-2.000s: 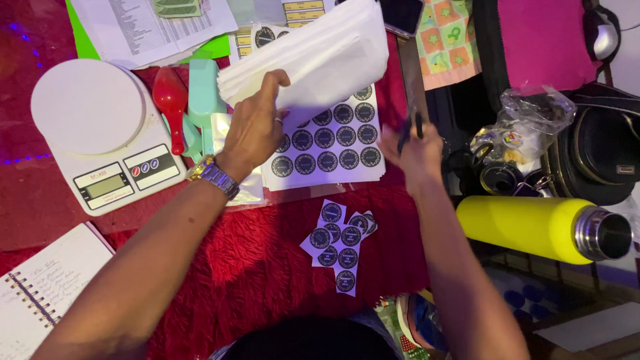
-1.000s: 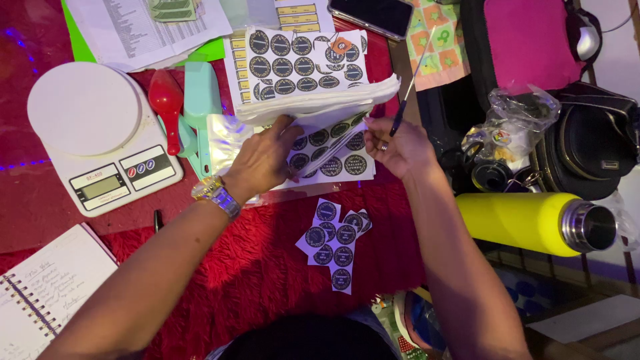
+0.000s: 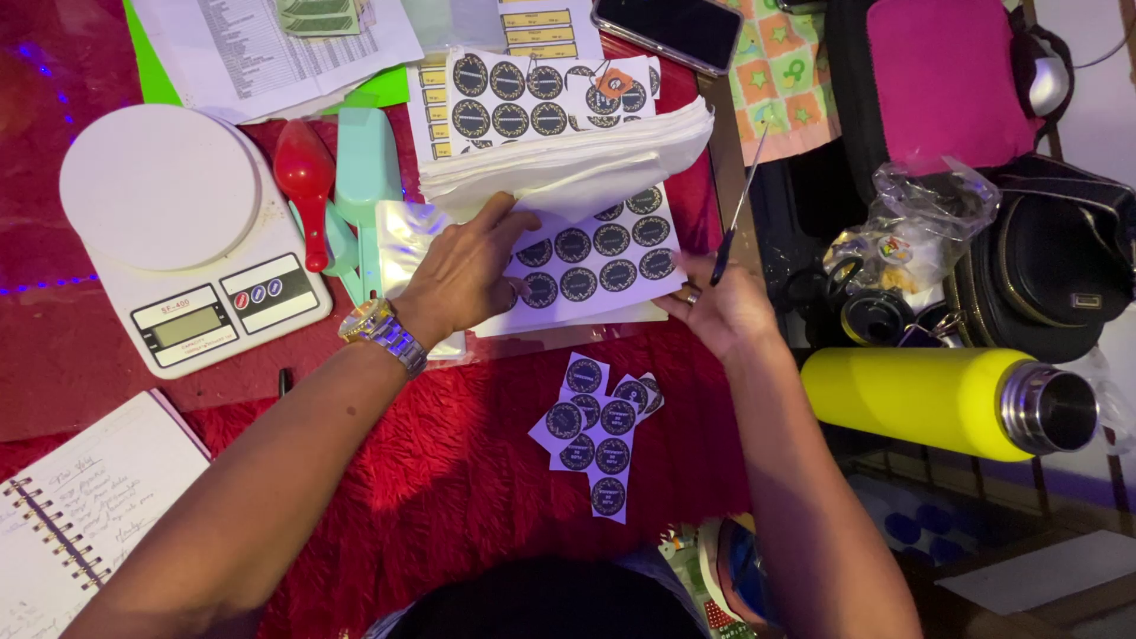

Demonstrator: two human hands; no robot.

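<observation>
Under both hands lies a sheet of round black labels (image 3: 612, 238), its upper part covered by a folded-back stack of white sheets (image 3: 577, 164). My left hand (image 3: 475, 271), with a metal watch at the wrist, presses on the label sheet just below that fold. My right hand (image 3: 719, 302) touches the sheet's right corner with its fingertips and holds scissors (image 3: 735, 222), blades pointing up; their handles are mostly hidden in the hand. Below the sheet, cut-out round labels (image 3: 603, 435) lie in a loose pile on the red fluffy cloth (image 3: 417, 479).
At the left are a white kitchen scale (image 3: 160, 186), a red scoop (image 3: 304, 169), a teal scoop (image 3: 366, 160) and a spiral notebook (image 3: 98, 506). A phone (image 3: 670, 31) lies at the top. To the right are a yellow bottle (image 3: 914, 399), a black case (image 3: 1038, 257) and a crumpled plastic bag (image 3: 923, 213).
The white sheets, raised in my left hand two seconds ago, now lie folded back toward the top. My right hand has moved in from the right to the label sheet's corner, still with the scissors.
</observation>
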